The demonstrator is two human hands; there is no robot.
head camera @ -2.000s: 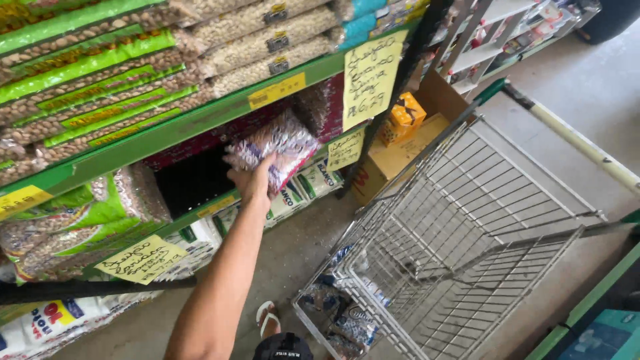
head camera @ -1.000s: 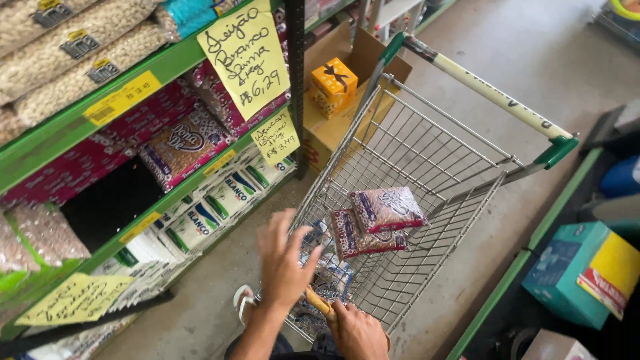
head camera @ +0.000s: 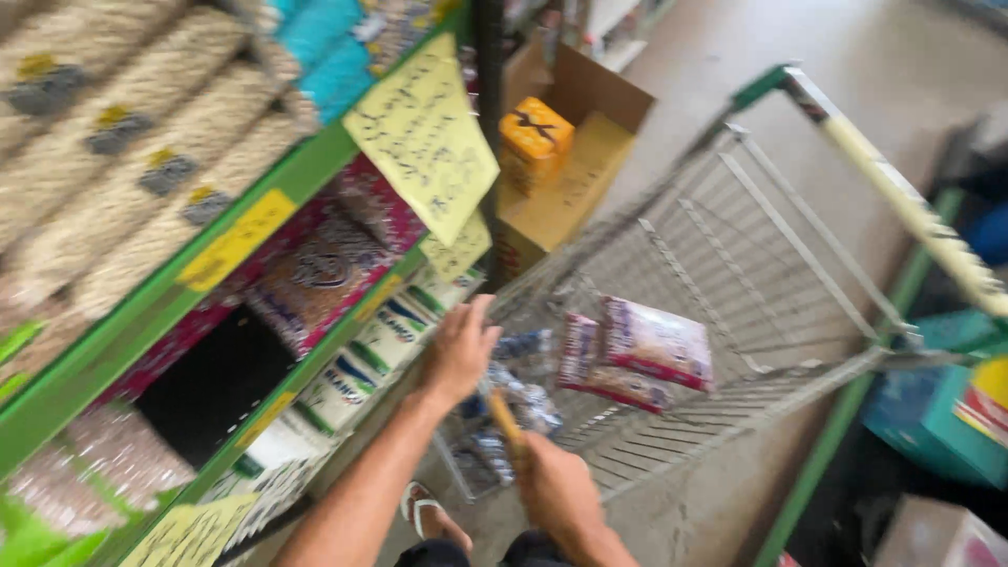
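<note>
My left hand (head camera: pixel 461 350) is beside the near left rim of the metal shopping cart (head camera: pixel 709 425), fingers spread, with nothing seen in it. My right hand (head camera: pixel 555 480) is closed around a yellowish bar (head camera: pixel 502 416) at the cart's near end. Inside the cart lie two pink-and-clear bags, the upper one (head camera: pixel 657 342) overlapping the lower one (head camera: pixel 630 386). Several blue-and-clear packages (head camera: pixel 512 402) are at the cart's near end, partly hidden by the bar. A similar pink bag (head camera: pixel 319 272) lies on the lower shelf beside a dark gap (head camera: pixel 216 386).
Green-edged shelving (head camera: pixel 260 213) with stacked bags runs along the left, hung with a handwritten yellow sign (head camera: pixel 425 142). Behind it a cardboard box (head camera: pixel 591 173) holds an orange box (head camera: pixel 535 138). Another green shelf edge (head camera: pixel 819 472) runs along the right. A foot in a white flip-flop (head camera: pixel 425 508) is below.
Two seconds ago my left hand held a pink bag at the shelf; one second ago two such bags lay in the cart and that hand was empty. The view has shifted.
</note>
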